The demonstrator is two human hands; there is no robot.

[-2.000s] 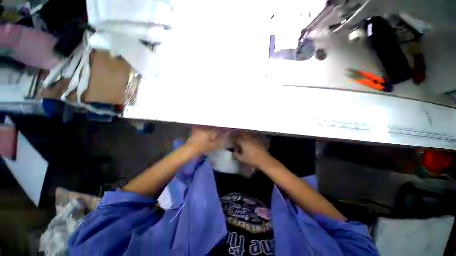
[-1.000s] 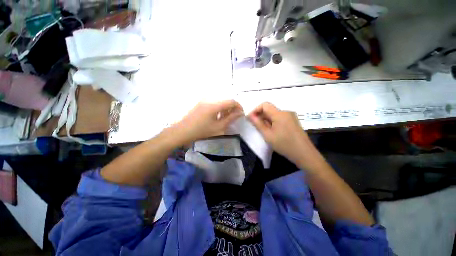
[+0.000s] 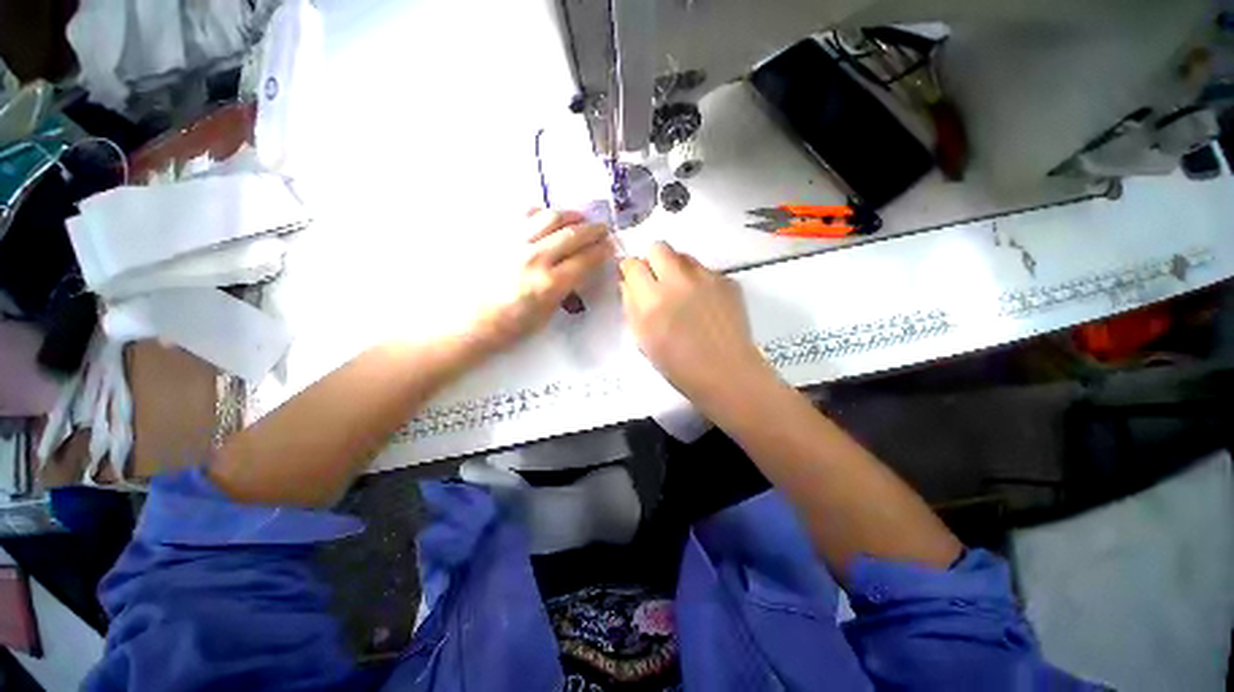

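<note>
A small white fabric piece (image 3: 616, 243) is between my fingertips just in front of the needle, hard to see against the bright table. My left hand (image 3: 555, 270) pinches it from the left, close to the needle plate. My right hand (image 3: 683, 314) holds it from the right. The presser foot and needle (image 3: 619, 183) stand just beyond my fingertips, over the round plate (image 3: 636, 196). A white corner (image 3: 681, 422) shows below my right hand at the table edge. More white pieces (image 3: 582, 507) lie in my lap.
Orange-handled snips (image 3: 819, 220) lie right of the needle. A black rectangular object, perhaps a smartphone (image 3: 842, 122), and a dark red handle (image 3: 950, 139) lie behind them. Stacked white pieces (image 3: 183, 230) and dangling strips (image 3: 95, 406) are at left. A printed ruler (image 3: 866, 338) runs along the front edge.
My hands have moved forward from the table's front edge, where they held up the white piece, to the needle. The camera view has shifted, with the machine nearer the middle.
</note>
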